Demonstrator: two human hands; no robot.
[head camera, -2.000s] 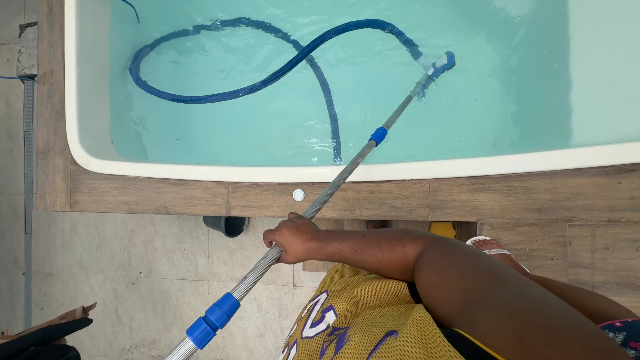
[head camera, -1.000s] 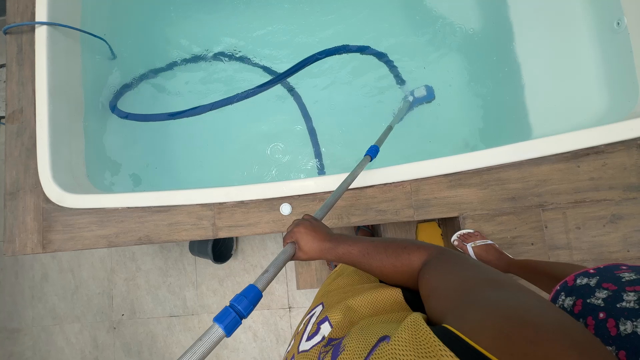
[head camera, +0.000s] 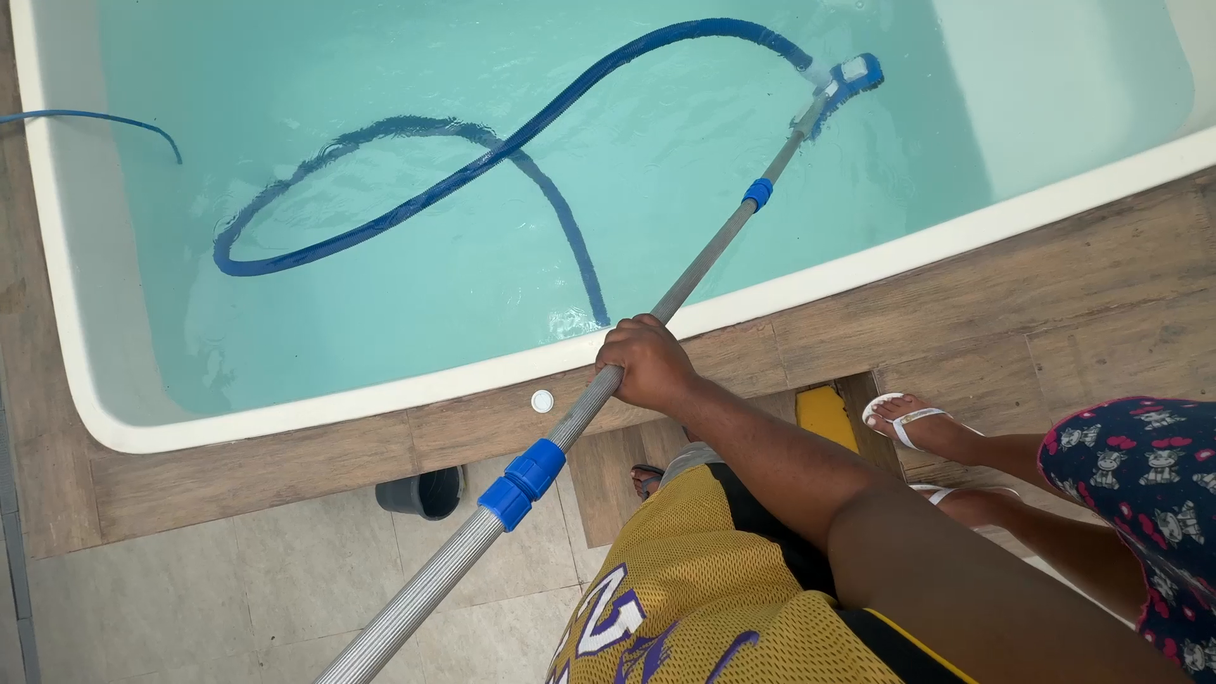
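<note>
My right hand (head camera: 648, 363) is closed around a grey telescopic pole (head camera: 594, 404) just above the near pool edge. A blue locking collar (head camera: 522, 483) sits on the pole below the hand, and a smaller blue collar (head camera: 757, 194) is farther out. At the pole's far end, a blue pool vacuum head (head camera: 855, 76) is in the water. A blue corrugated hose (head camera: 570, 95) runs from the head, loops across the pool and crosses itself. Its other visible end lies by the near wall. My left hand is out of view, as is the pole's lower end.
The white pool rim (head camera: 380, 403) borders a wood-look ledge (head camera: 266, 475) bearing a round white cap (head camera: 541, 401). A dark bucket (head camera: 423, 493) stands below. At right is another person in white flip-flops (head camera: 917, 425), near a yellow object (head camera: 826, 418). A thin blue tube (head camera: 95, 115) enters the pool.
My right hand has moved forward, from beyond the ledge to over it near the pool rim, still gripping the pole. The vacuum head has moved farther out from the near edge. The view has turned somewhat.
</note>
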